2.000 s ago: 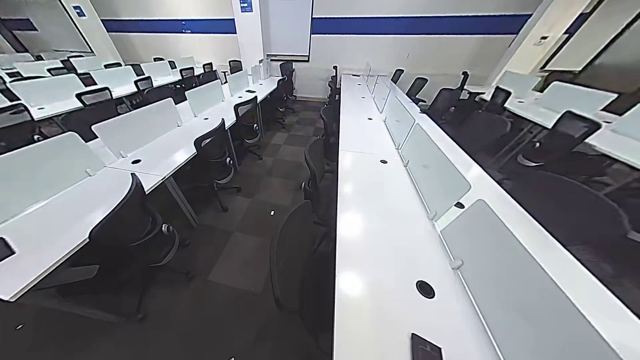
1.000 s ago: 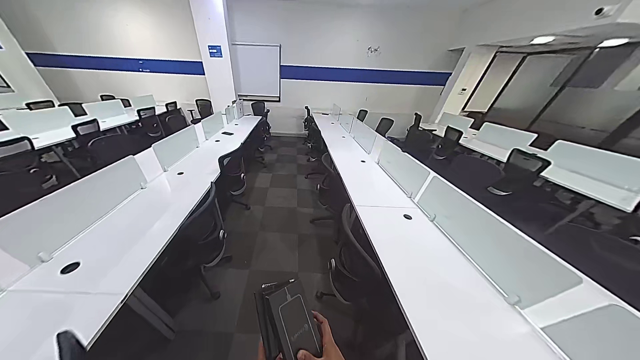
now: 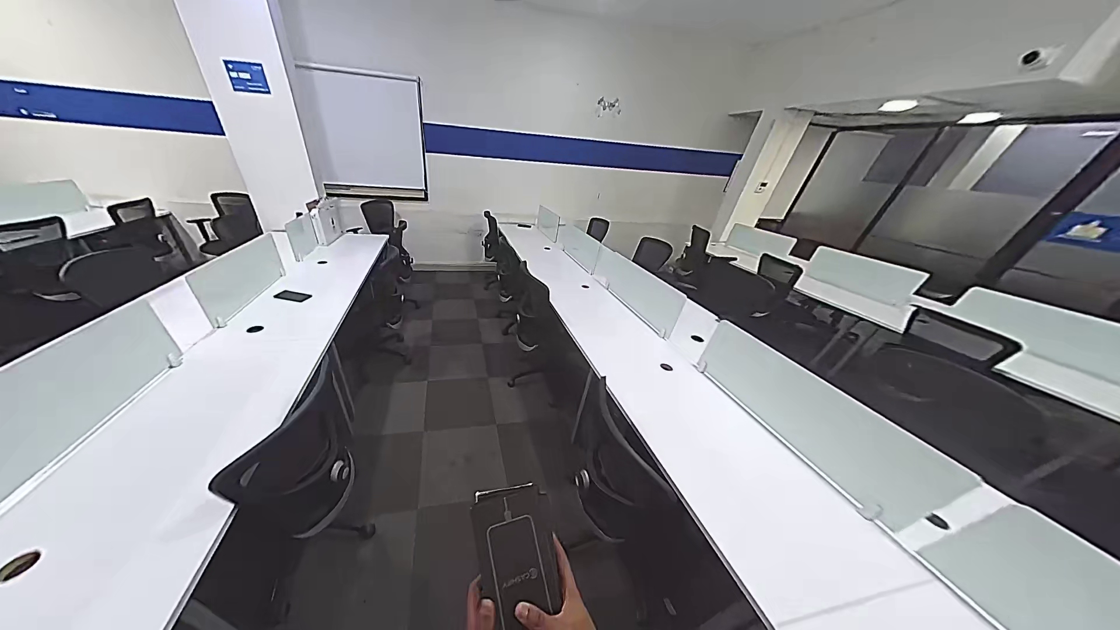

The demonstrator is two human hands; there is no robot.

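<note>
Both hands hold a dark flat box (image 3: 512, 547) with a phone outline and writing on its face, low in the middle of the head view, above the carpeted aisle. My right hand (image 3: 560, 599) grips its right side, the thumb over the front. My left hand (image 3: 479, 608) is at the lower left edge, only partly in view. A second dark flat edge shows behind the box's top; whether it is a separate item I cannot tell. A dark flat device (image 3: 292, 296) lies on the left desk row.
White desk rows (image 3: 254, 372) (image 3: 647, 407) with frosted dividers (image 3: 779, 394) flank the checkered carpet aisle (image 3: 459, 437). Black mesh chairs (image 3: 302, 455) (image 3: 612, 468) jut into it from both sides. At the far end are a wall, a whiteboard (image 3: 363, 131) and a pillar (image 3: 254, 122).
Two seconds ago no hands were in view; both now show with the dark box. The view has tilted up and moved along the aisle, and a dark device lies nearer on the left desk.
</note>
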